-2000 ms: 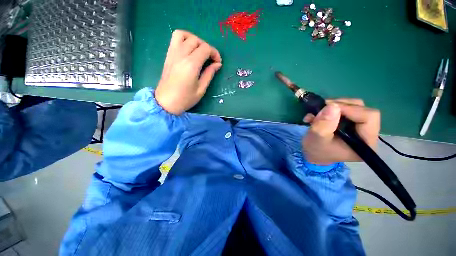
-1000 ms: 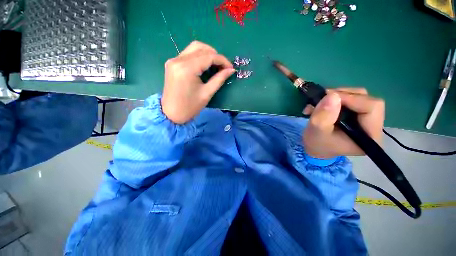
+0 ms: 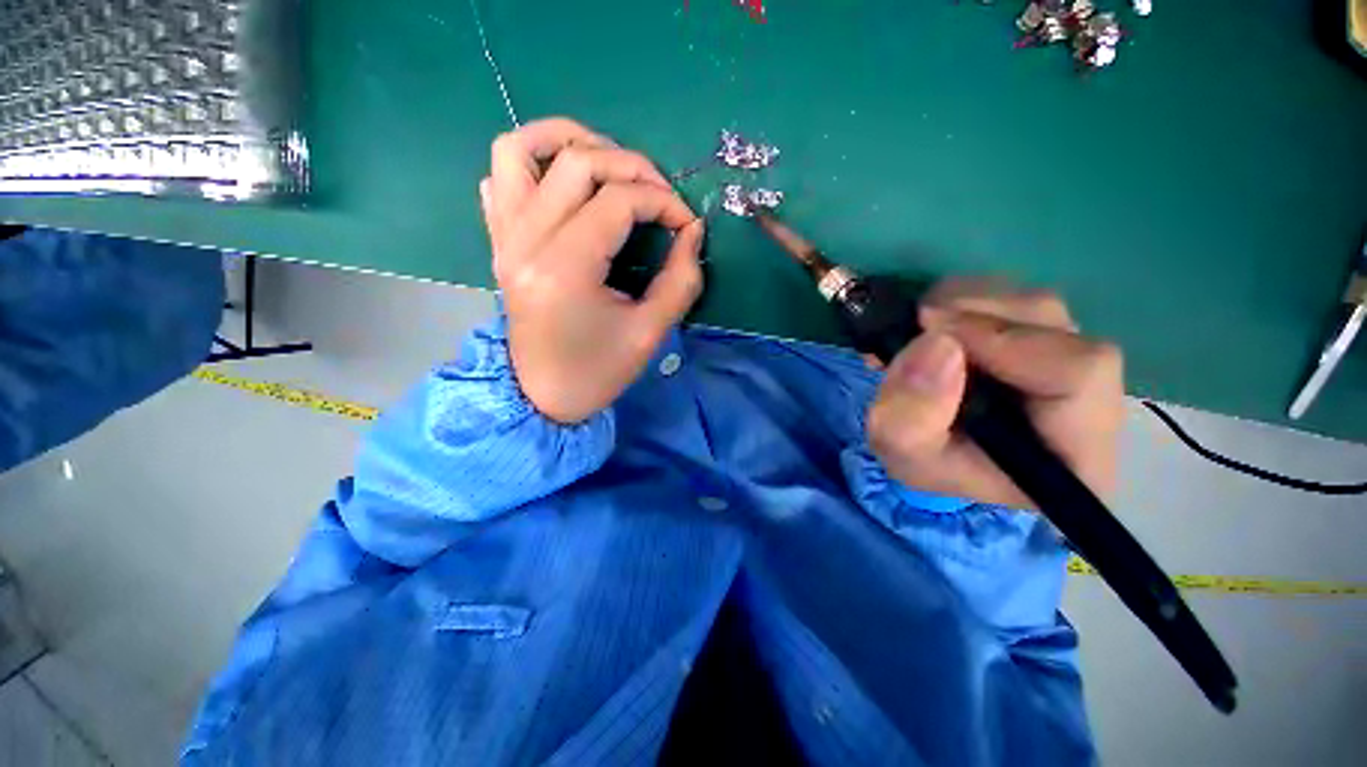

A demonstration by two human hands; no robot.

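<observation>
Two groups of tiny silvery-pink circuit boards lie on the green mat, an upper group and a lower group. My right hand is closed round the black handle of the soldering iron; its brownish tip is at the lower group. My left hand has thumb and forefinger pinched together just left of the boards. A thin silvery solder wire runs from the top edge down behind this hand. The wire's end at my fingertips is too small to make out clearly.
A clear-silvery blister tray lies at the upper left. Red lead wires are cut off by the top edge. A pile of small round components is at the upper right. Tweezers lie at the far right. A blue sleeve shows at left.
The iron tip has moved left and down to the lower boards. My left hand has come close beside the boards, fingertips pinched. The view has shifted, so the red heap is mostly out of frame.
</observation>
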